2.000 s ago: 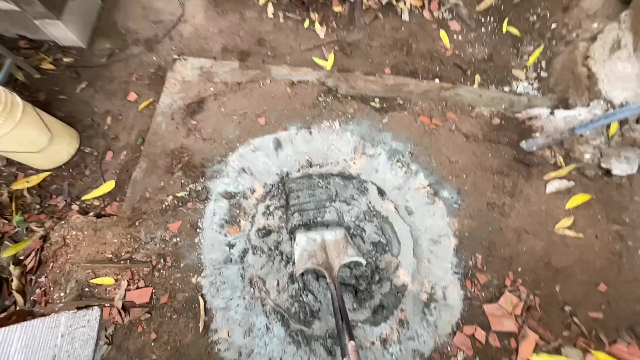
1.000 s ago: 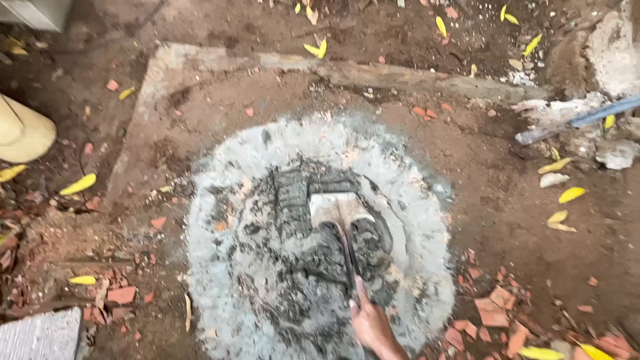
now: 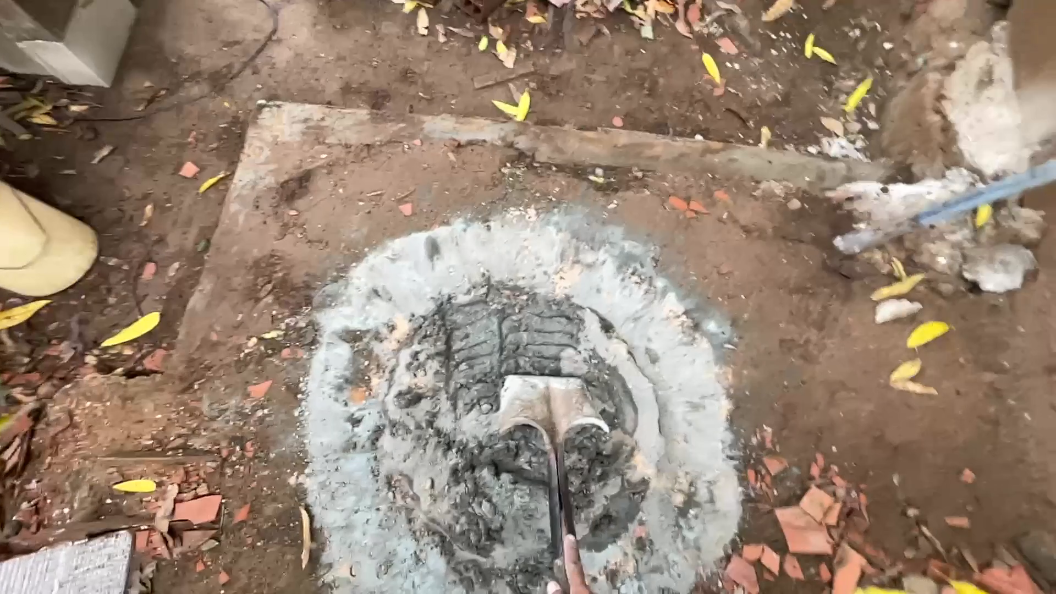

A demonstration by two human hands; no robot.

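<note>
A metal shovel [image 3: 551,406] lies with its blade in the dark wet mortar [image 3: 511,330], its shaft running down to the bottom edge. One hand [image 3: 571,573] shows only by a few fingers at the bottom edge, around or against the shaft; I take it for my left hand, though the view does not settle which it is. My other hand is out of view. Around the wet mix is a broad ring of pale, dry grey cement mix [image 3: 689,396]. Ridged marks cross the wet mortar just beyond the blade.
A cream plastic bucket [image 3: 49,239] stands at the left edge. Broken red tile pieces [image 3: 804,528] lie at lower right. A blue pole [image 3: 982,198] reaches in from the right beside whitish rubble [image 3: 998,268]. A low concrete edging [image 3: 627,147] runs beyond the mix.
The shovel blade was farther forward in the wet mortar one second ago and is now drawn back toward me. More ridged marks show beyond it. Less of the hand is visible.
</note>
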